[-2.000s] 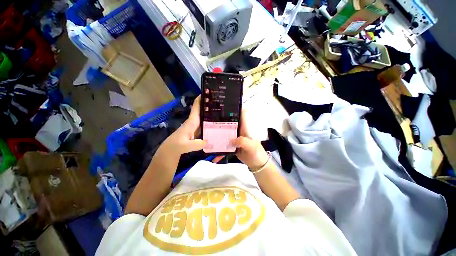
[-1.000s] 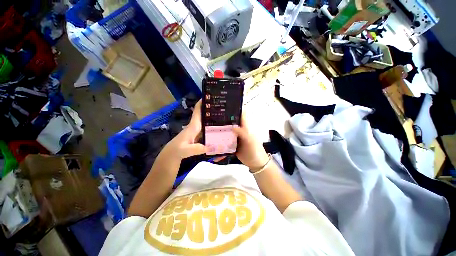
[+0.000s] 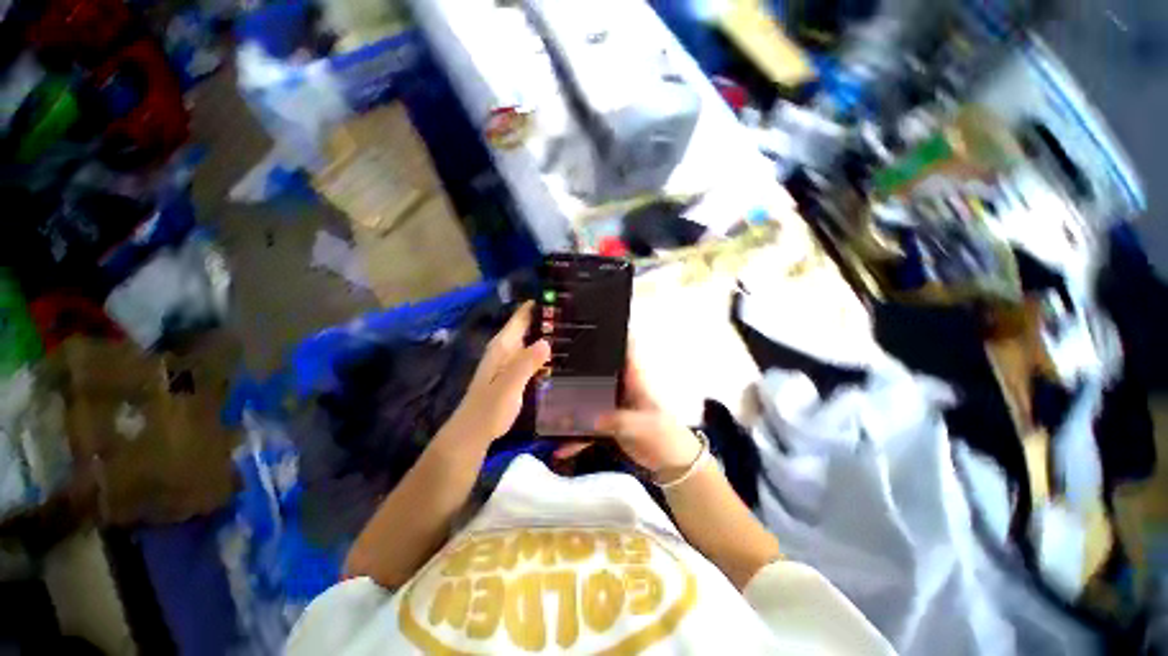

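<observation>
A black smartphone [image 3: 583,346] with a lit screen is held upright in front of my chest. My left hand [image 3: 507,378] grips its left edge, with the thumb over the screen. My right hand [image 3: 643,423] holds its lower right side, with the thumb at the bottom of the screen. A band is on my right wrist. The fingers behind the phone are hidden. The picture is blurred.
Pale grey cloth [image 3: 871,513] lies heaped at the right, with black cloth [image 3: 916,363] beyond it. A sewing machine [image 3: 628,122] stands on the white table ahead. A blue crate [image 3: 365,340] and a cardboard box [image 3: 141,429] are at the left.
The view has shifted and blurred, so the phone and hands sit lower in the picture. My left thumb has moved up onto the screen. The screen's lower part has turned from pink to grey.
</observation>
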